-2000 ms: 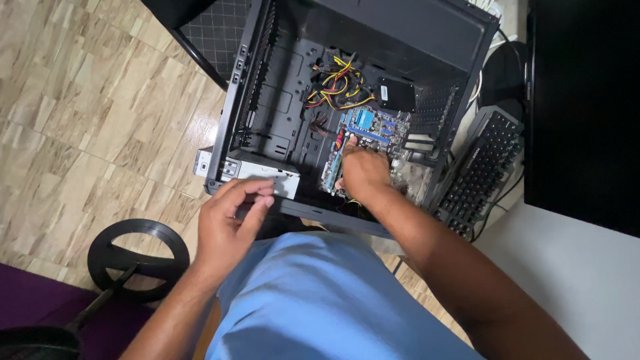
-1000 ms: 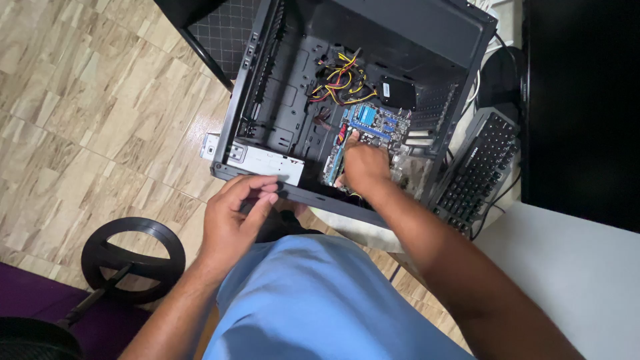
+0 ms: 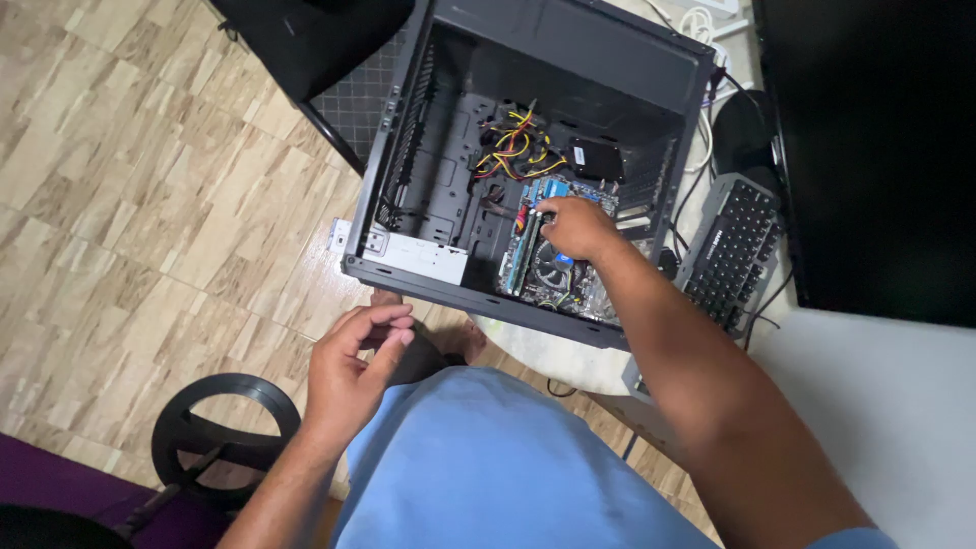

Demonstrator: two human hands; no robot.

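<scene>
An open black computer case [image 3: 488, 293] lies with its inside facing up. My right hand [image 3: 577, 226] reaches into it, its fingertips at the upper end of the RAM modules [image 3: 522, 255] on the motherboard [image 3: 602, 194]; whether they grip anything cannot be told. Beside that hand sits the CPU cooler fan [image 3: 550, 263]. My left hand [image 3: 364, 347] hovers just outside the case's near edge, fingers curled and parted, holding nothing. Close to it, a silvery optical drive [image 3: 427, 259] is in the case's lower left corner. Red, yellow and black power cables [image 3: 518, 149] bunch above the motherboard, near a black drive [image 3: 598, 162].
A black keyboard [image 3: 732, 244] lies right of the case, with a dark monitor [image 3: 877, 152] beyond it. White and black cables [image 3: 705, 137] run between them. A round black stand base [image 3: 229, 435] is on the tiled floor at lower left.
My right hand has moved from over the middle of the RAM modules toward their upper end. My left hand, earlier touching or close to the case's near edge, is now apart from it.
</scene>
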